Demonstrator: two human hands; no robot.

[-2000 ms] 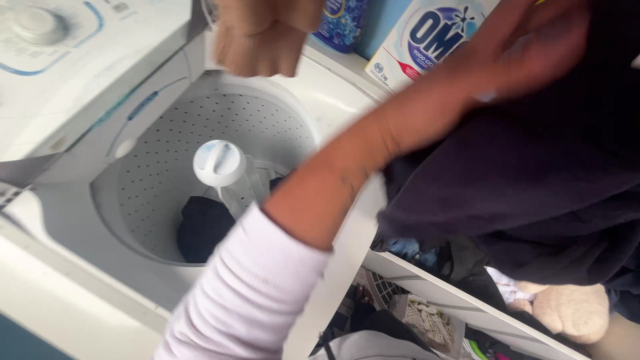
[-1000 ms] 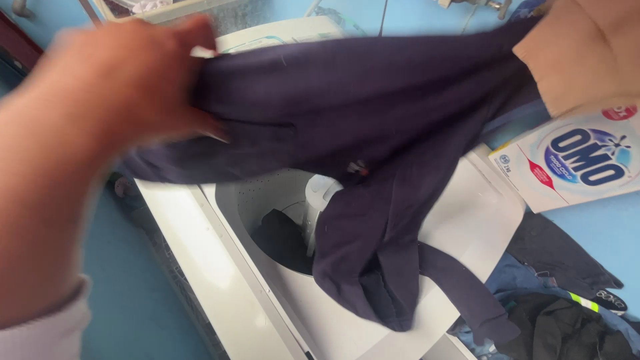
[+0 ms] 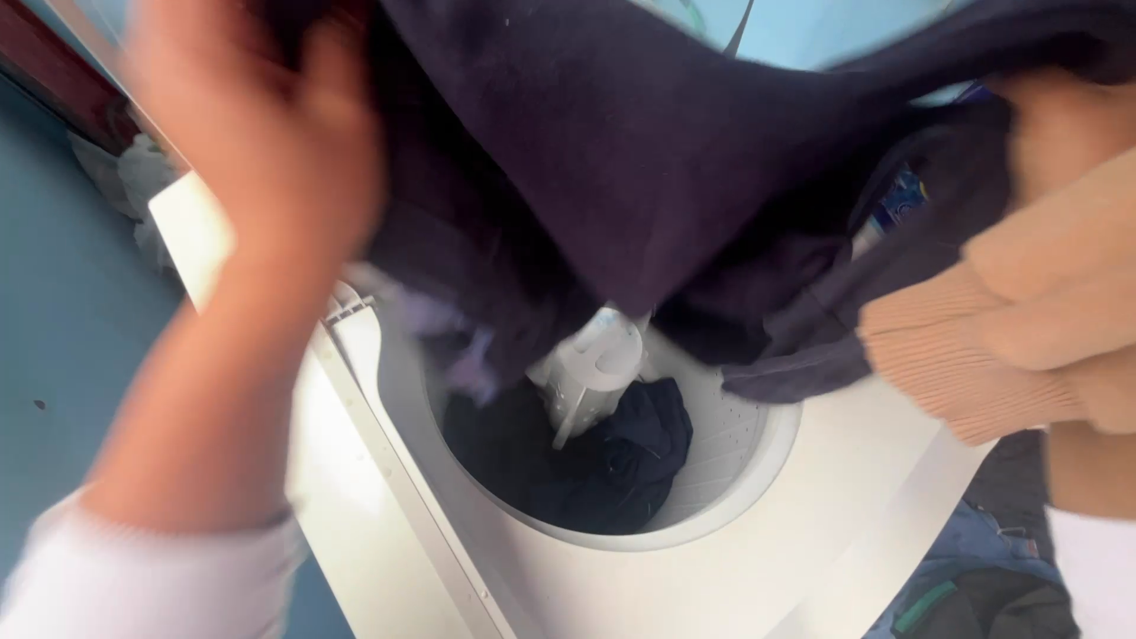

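A dark navy garment [image 3: 639, 177] hangs stretched between my two hands, above the open tub of a white top-loading washing machine [image 3: 710, 568]. My left hand [image 3: 293, 133], blurred, grips its left part at the upper left. At the right edge my right hand [image 3: 1061, 133] holds the other side; a tan ribbed cuff [image 3: 976, 355] lies around that wrist and partly covers it. Below the cloth, the white agitator [image 3: 595, 355] stands in the tub, with dark clothes [image 3: 639, 453] around its base. The garment hides the back of the tub.
More clothes [image 3: 985, 568] lie beyond the machine's right edge, at the lower right. Part of a blue printed pack [image 3: 898, 200] shows through a gap in the garment. A blue wall [image 3: 71, 355] stands at the left, with a pale crumpled thing [image 3: 146, 177] near it.
Two seconds ago the garment was bunched at the right; one second ago it was spread between my hands. Now it hangs lower over the tub. The view has shifted closer to the tub.
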